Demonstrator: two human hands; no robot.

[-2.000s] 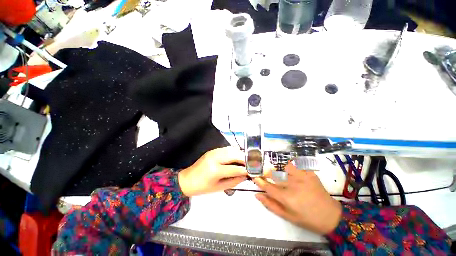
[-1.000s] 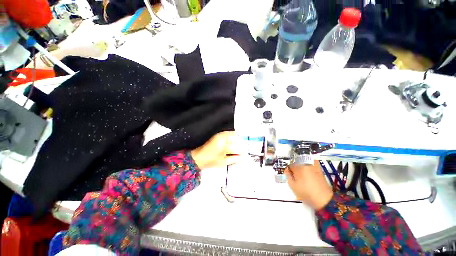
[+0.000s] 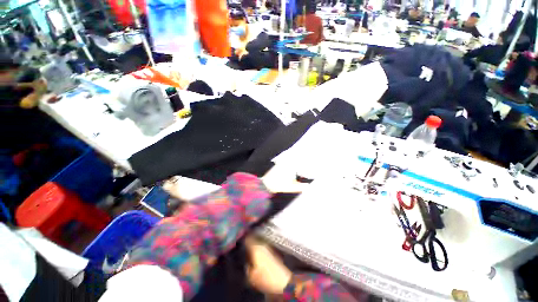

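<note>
The black garment panels (image 3: 218, 133) lie across the white table left of the sewing machine (image 3: 425, 183). More black cloth hangs at the front edge around my hands. My right hand (image 3: 268, 268) is blurred, low in front of the table edge against this black cloth; its grip is unclear. My left sleeve reaches over the table's front edge toward the cloth, but my left hand cannot be made out. The presser foot area (image 3: 371, 187) has no hand at it. Black-handled scissors (image 3: 430, 248) and red and blue snips (image 3: 407, 230) lie under the machine arm.
A ruler strip (image 3: 330, 259) runs along the front edge. A blue crate (image 3: 121, 236) and red stool (image 3: 50, 206) stand low left. A red-capped bottle (image 3: 427, 133) is behind the machine. Other workers sit farther back. A small brown block (image 3: 460, 294) lies near right.
The view has swung left and up. Both arms have left the needle area; my right hand is now low by the front edge. The machine appears farther right.
</note>
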